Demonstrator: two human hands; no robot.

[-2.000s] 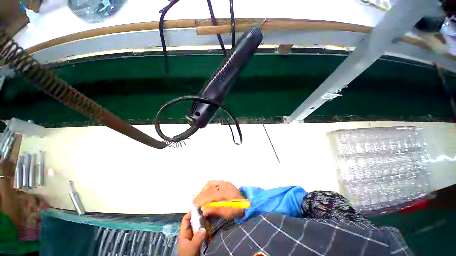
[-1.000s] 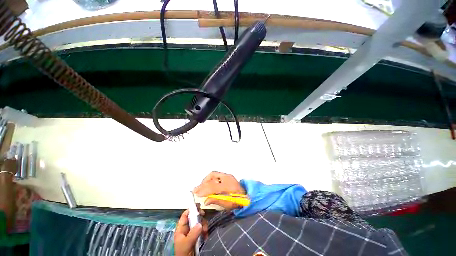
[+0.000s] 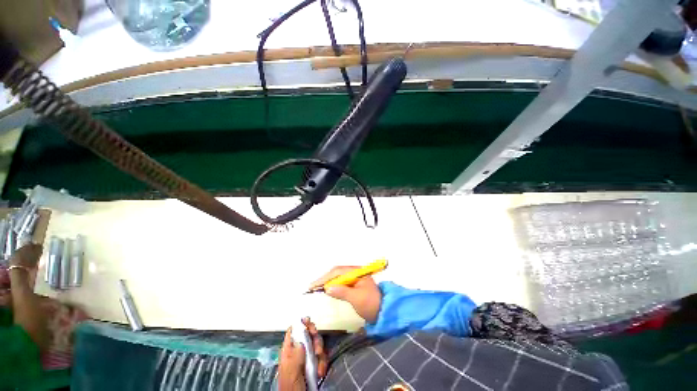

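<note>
My right hand [image 3: 358,293], in a blue sleeve, holds the yellow-orange hand tool [image 3: 358,276] above the bench, its thin dark tip pointing left. My left hand [image 3: 293,359] holds a silver-white tubular part [image 3: 308,350] at the bench's front edge, below and left of the tool. The tool tip and the tube are apart. The lower end of the tube runs towards the picture's bottom edge.
A lined green crate [image 3: 107,359] holds rows of tubes at lower left. Loose tubes [image 3: 65,262] and a single tube [image 3: 131,305] lie on the bench. A black screwdriver [image 3: 355,130] and spring [image 3: 115,149] hang above. A clear ribbed pack [image 3: 592,263] lies right. Another person's arm [image 3: 27,302] is far left.
My right hand has lifted the tool up and away from the tube, and the tool now points left. My left hand still holds the tube, slightly lower and turned. The view has shifted a little.
</note>
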